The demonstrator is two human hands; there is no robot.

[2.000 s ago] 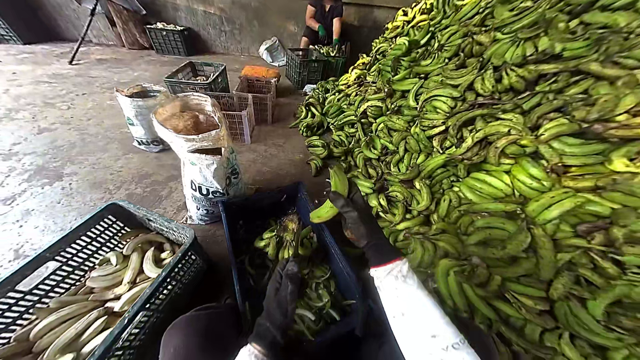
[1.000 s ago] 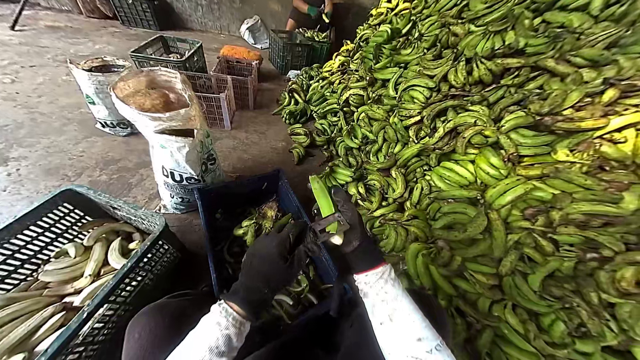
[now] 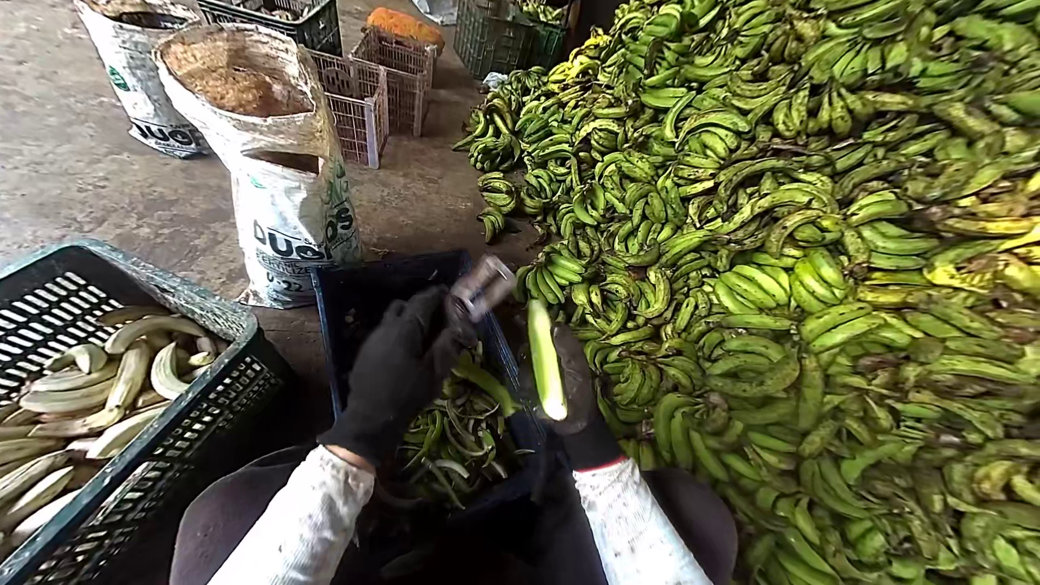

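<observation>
My left hand [image 3: 394,378], in a black glove, grips a blurred short metal tool [image 3: 485,286], perhaps a peeler or knife; its exact kind cannot be told. In my right hand [image 3: 571,378], gloved too, a partly peeled green plantain [image 3: 544,357] stands nearly upright, pale flesh showing along its side. Both hands are over a dark blue crate [image 3: 390,272] between my knees. Green peel strips [image 3: 455,426] lie in that crate, and a long strip of peel [image 3: 487,383] hangs or lies just below the tool.
A dark green crate [image 3: 175,296] of peeled plantains [image 3: 130,378] stands at the left. White woven sacks [image 3: 280,207] [image 3: 150,73] and brown crates [image 3: 349,106] are ahead. A large heap of green plantains [image 3: 756,284] fills the right side.
The plantain in my right hand now shows a long pale peeled side. My left hand has moved left, away from the plantain, with the tool. The other person is out of view.
</observation>
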